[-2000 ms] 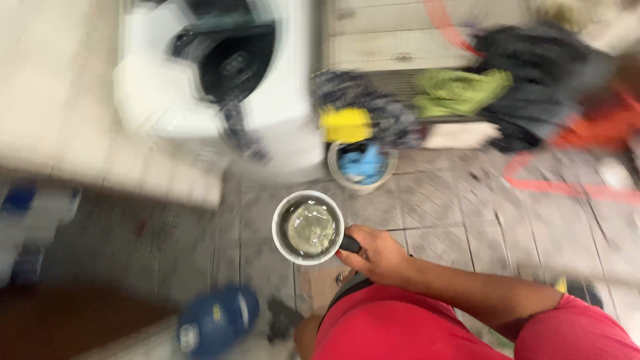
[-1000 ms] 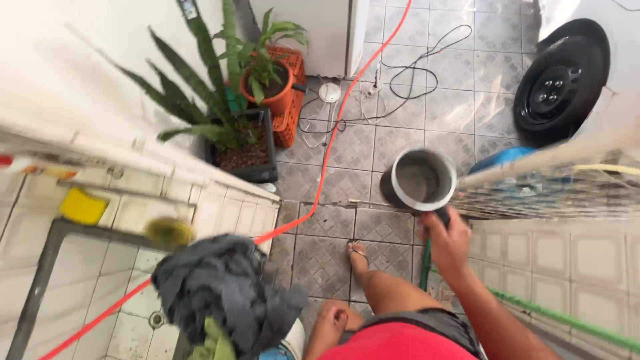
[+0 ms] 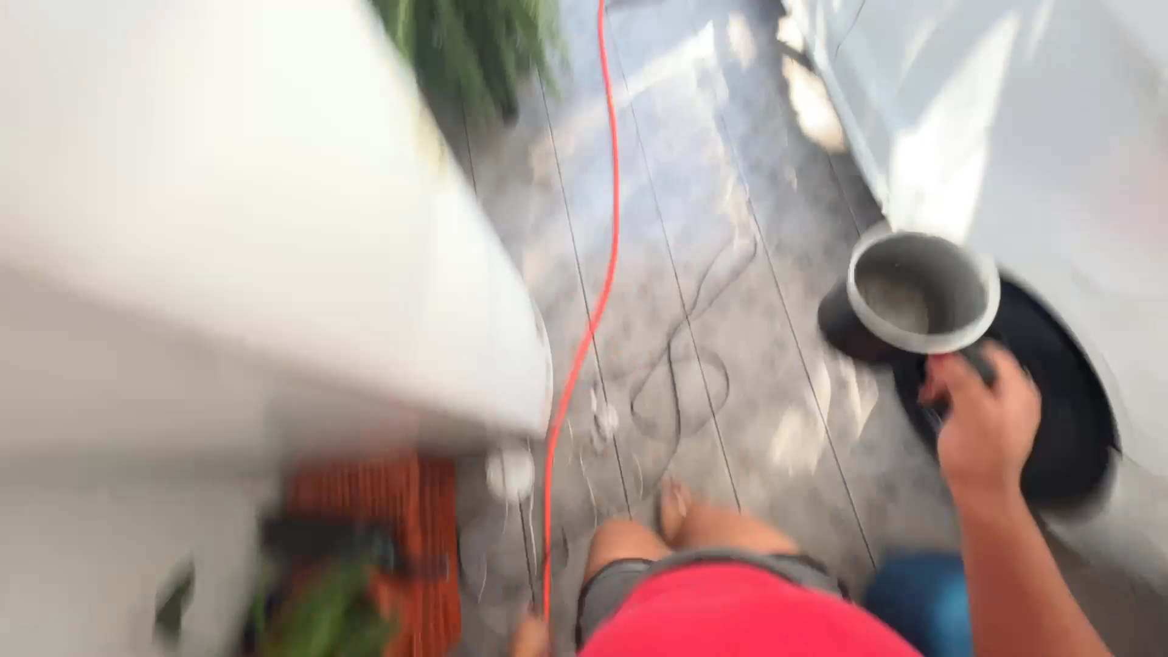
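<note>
My right hand (image 3: 985, 424) grips the dark handle of a metal pot (image 3: 923, 290), held out at the right over the floor. The pot has a pale rim and dark outer side; its inside is blurred, and how much it contains I cannot tell. Behind the pot and hand lies a round black object (image 3: 1063, 401) against the white surface. At the bottom edge a blurred bit of my left hand (image 3: 529, 636) shows beside an orange-red hose (image 3: 613, 228); whether it holds anything is unclear.
The hose runs along the tiled floor (image 3: 785, 365), with a dark looped cable (image 3: 675, 365) to its right. A white wall or panel (image 3: 411, 301) juts in from the left. An orange crate (image 3: 424, 547) and a plant (image 3: 328, 611) are at lower left, a blue object (image 3: 922, 598) at lower right.
The view has moved from a washing machine and laundry, past potted plants, to a passage with the hose. My right hand still holds the pot, now farther right in view.
</note>
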